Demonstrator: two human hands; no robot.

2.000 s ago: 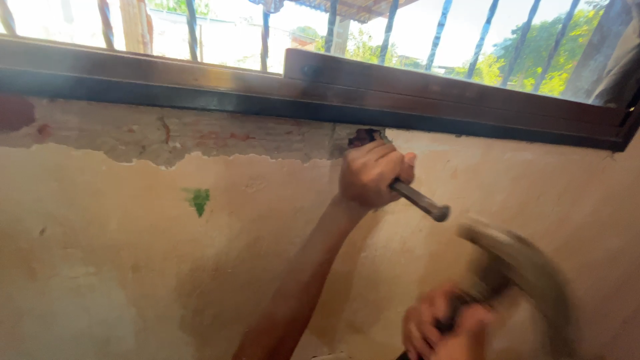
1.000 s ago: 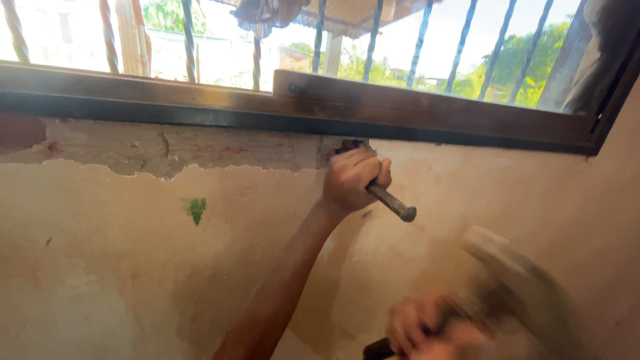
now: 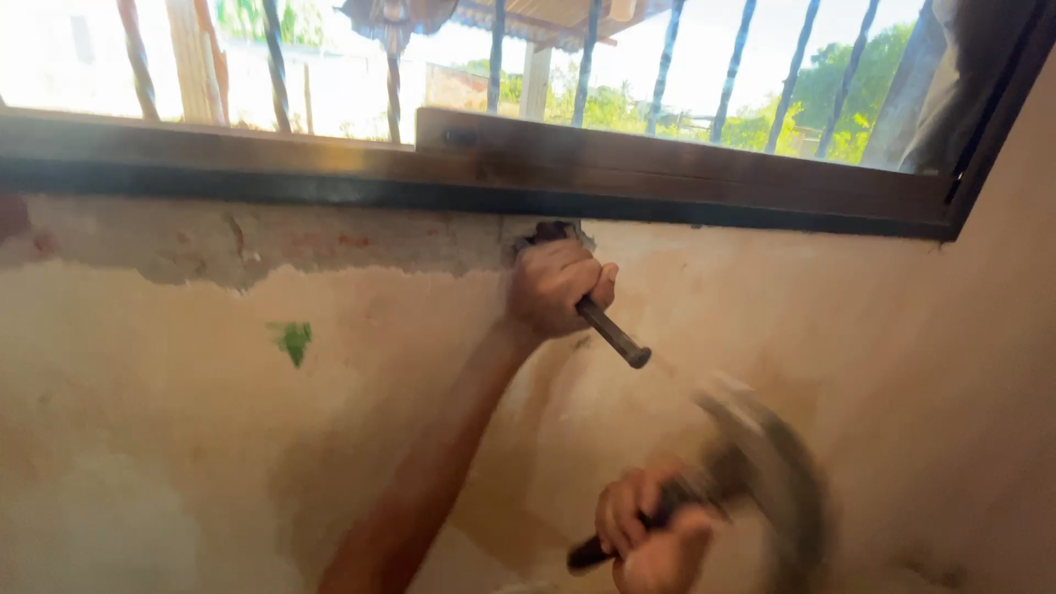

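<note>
My left hand [image 3: 557, 289] is closed around a metal cold chisel [image 3: 612, 330], raised against the wall just under the window frame. The chisel's struck end points down and right; its tip is hidden at a broken hole [image 3: 582, 238] in the plaster. Lower right, my right hand [image 3: 656, 524] grips the dark handle of a hammer [image 3: 767, 470]. The hammer's head is motion-blurred, below and to the right of the chisel's end, apart from it.
Above the hands runs the brown window frame [image 3: 701, 177], with twisted metal bars [image 3: 586, 62] behind it. A strip of bare mortar [image 3: 330, 243] lies left of the hole. The painted wall [image 3: 165, 429] bears a green mark [image 3: 293, 341].
The hammer is blurred in every frame, at slightly different places near the chisel's struck end. My left hand keeps its hold on the chisel at the hole. The view has shifted a little.
</note>
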